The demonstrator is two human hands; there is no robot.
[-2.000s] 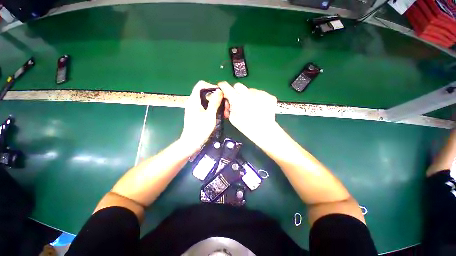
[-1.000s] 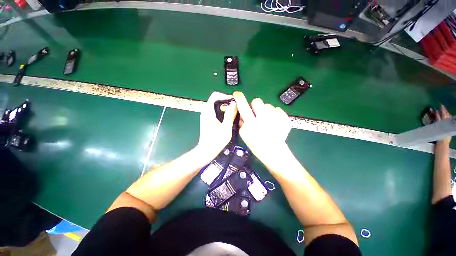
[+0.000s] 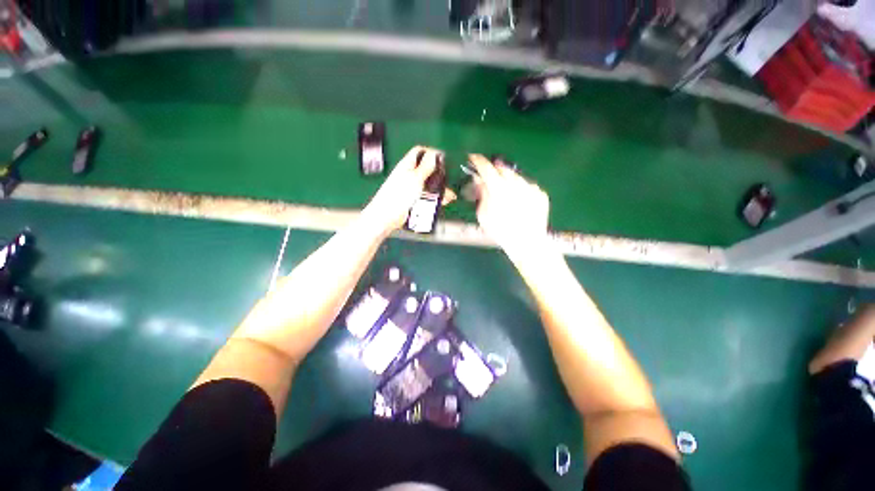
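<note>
My left hand (image 3: 401,192) holds a black handheld device (image 3: 425,199) upright over the metal edge strip, its pale label side showing. My right hand (image 3: 513,203) is a little to the right, apart from that device, with fingers bent. A tiny pale sliver shows at its fingertips, too blurred to tell whether it is gripped. Behind the right hand a dark device on the belt is mostly hidden. A pile of overlapping black devices (image 3: 405,382) lies on the near bench, some label side up. A white loop (image 3: 497,364) lies beside the pile.
More loops (image 3: 562,459) lie at the near right. Single devices (image 3: 371,149) are spaced along the green belt (image 3: 240,115) beyond the worn metal strip (image 3: 182,203). Red trays (image 3: 815,81) stand at the far right. Another person's arm (image 3: 844,343) is at the right edge.
My hands, earlier together on one device, have moved apart. The held device now shows its label side. The pile shows another label-up device on its left. The camera view has shifted.
</note>
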